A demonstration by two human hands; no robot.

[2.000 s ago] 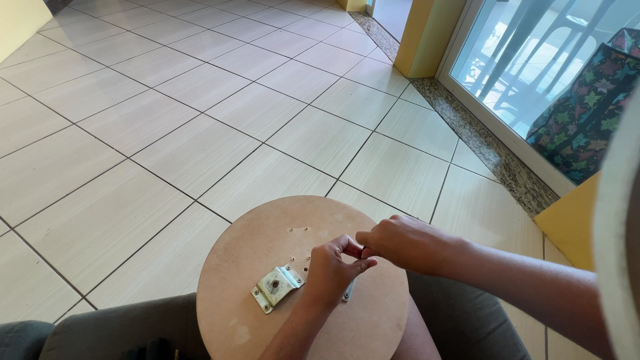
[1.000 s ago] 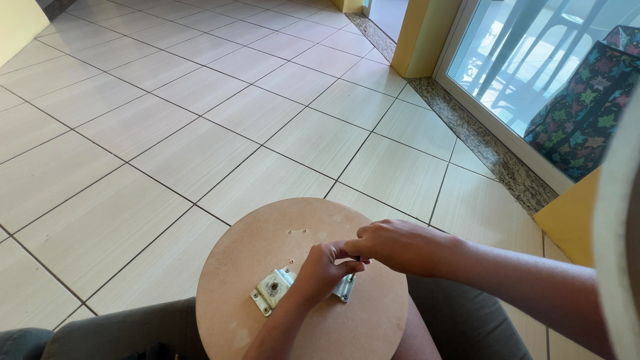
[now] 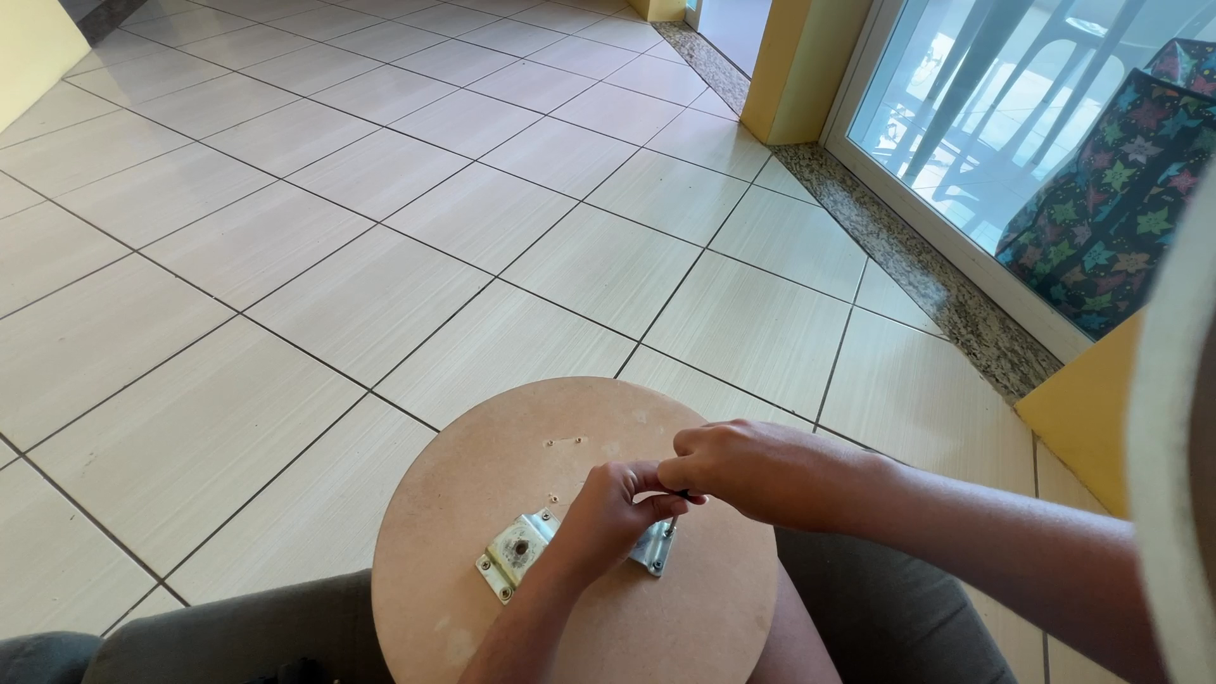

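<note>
A round fibreboard disc (image 3: 456, 532) rests across the person's lap. Two stepped metal brackets are on it: the left bracket (image 3: 521, 548) has screws at its corners and a central hole, and the right bracket (image 3: 654, 551) is partly hidden behind my left hand. My left hand (image 3: 617, 513) and my right hand (image 3: 760, 470) meet over the right bracket. Between their fingertips is a small dark tool or handle, with a thin shaft pointing down at a screw (image 3: 669, 534) of that bracket. Most of the tool is covered by fingers.
Small holes (image 3: 564, 442) mark the disc beyond the brackets. Tiled floor (image 3: 427, 237) extends ahead, with a granite sill (image 3: 883, 247) and glass door to the right. A star-patterned bag (image 3: 1107, 199) shows behind the glass. A pale curved edge (image 3: 1164, 427) stands close at far right.
Both hands stay together over the right bracket. More of that bracket shows than two seconds ago, and the fingers have shifted slightly around the small tool.
</note>
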